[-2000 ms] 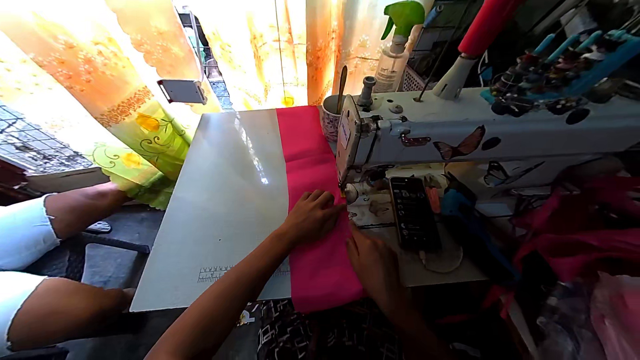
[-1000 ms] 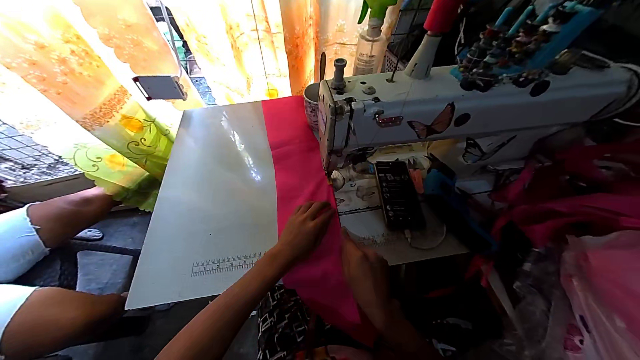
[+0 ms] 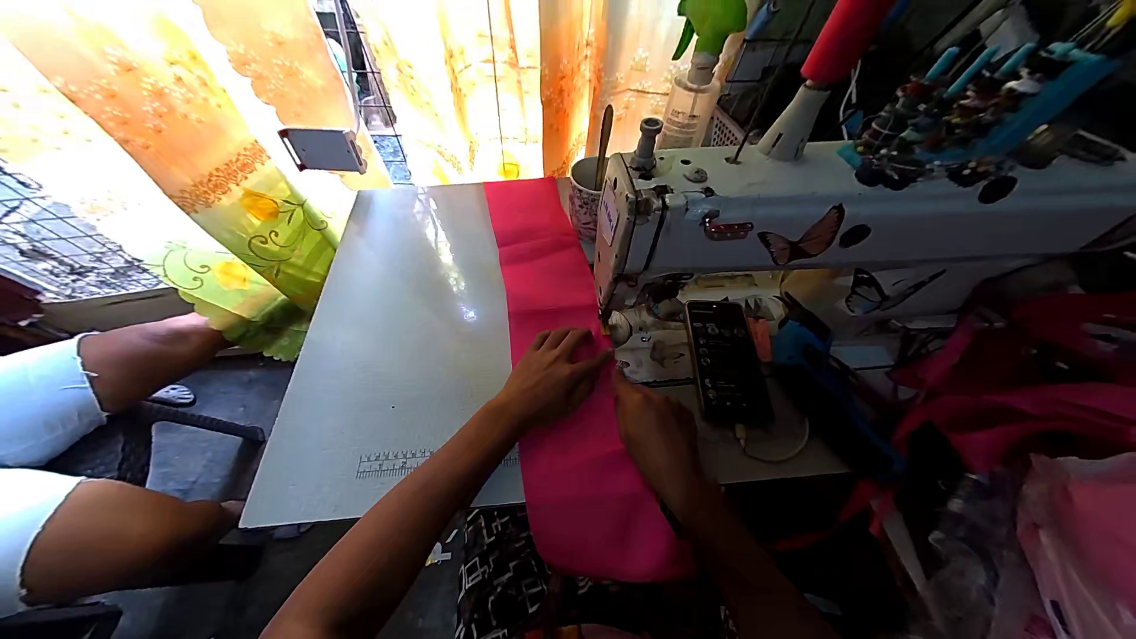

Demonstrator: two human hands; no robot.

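A long strip of pink fabric (image 3: 568, 461) lies over the white table and hangs past its front edge. My left hand (image 3: 555, 373) rests on the fabric, fingers spread, just left of the needle area. At the fabric's right edge is my right hand (image 3: 652, 426), its fingertips near the edge; whether it pinches the cloth is not clear. Both hands are in front of the white sewing machine (image 3: 745, 222) with butterfly decals. The presser foot area is small and dark, so its contact with the cloth cannot be told.
A smartphone (image 3: 728, 364) with a cable lies on the machine bed. Behind the machine head stand a cup (image 3: 586, 197) and a spray bottle (image 3: 692, 102). Thread spools (image 3: 967, 115) sit on top. Pink cloth (image 3: 1021, 399) is heaped at right. Another person's legs (image 3: 133, 524) are at left.
The lower end of the pink fabric hangs differently over the table's front edge. Both hands remain near the needle area.
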